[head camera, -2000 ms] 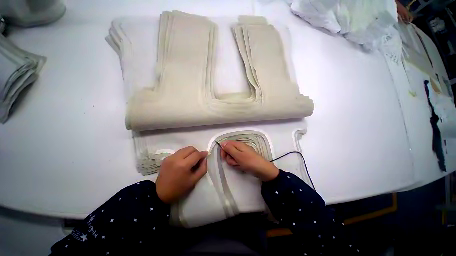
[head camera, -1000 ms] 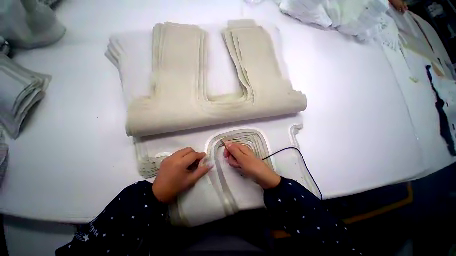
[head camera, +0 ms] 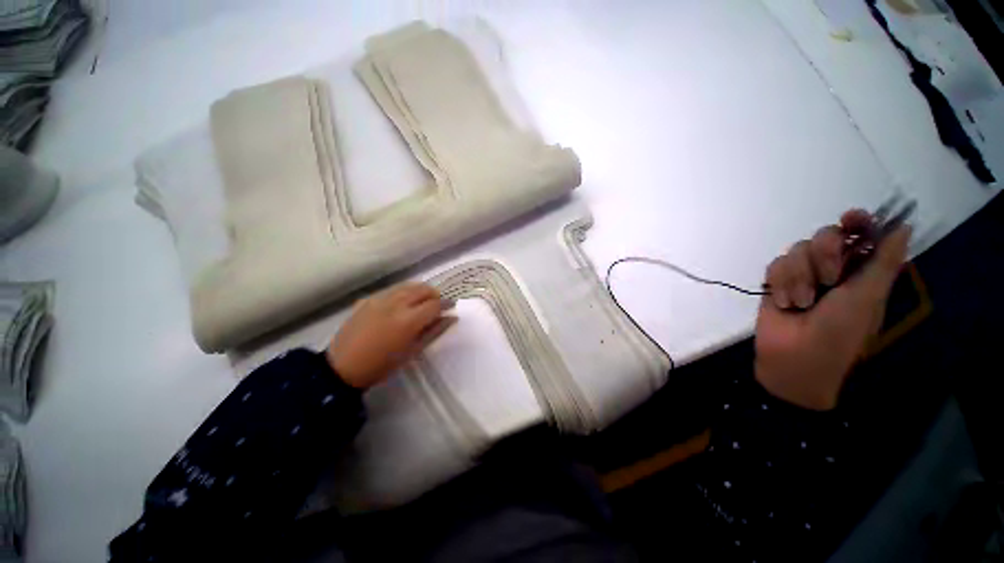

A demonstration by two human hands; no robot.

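A stack of cream garment panels (head camera: 595, 319) lies at the table's near edge, its white-edged U-shaped neckline facing me. The far part is folded back into a thick beige roll (head camera: 385, 253) with two upright strap-like shoulders. My left hand (head camera: 391, 332) rests on the left side of the neckline, fingertips at its edge; whether it pinches a ply is unclear. My right hand (head camera: 820, 308) is raised at the right, away from the stack, closed around small snips (head camera: 872, 233), blurred, blades pointing up. A thin black cord (head camera: 688, 271) trails from this hand to the panels' right edge.
Greyish-white cut-piece bundles (head camera: 24, 341) lie along the table's left side, with more at the far left corner. A long ragged dark fabric strip (head camera: 930, 99) lies at the far right. The white table's (head camera: 705, 143) near edge runs below the right hand.
My right hand has moved from the neckline up and far right with the snips, drawing the cord along. My left hand stays at the neckline. The view has turned, shifting the stack leftward.
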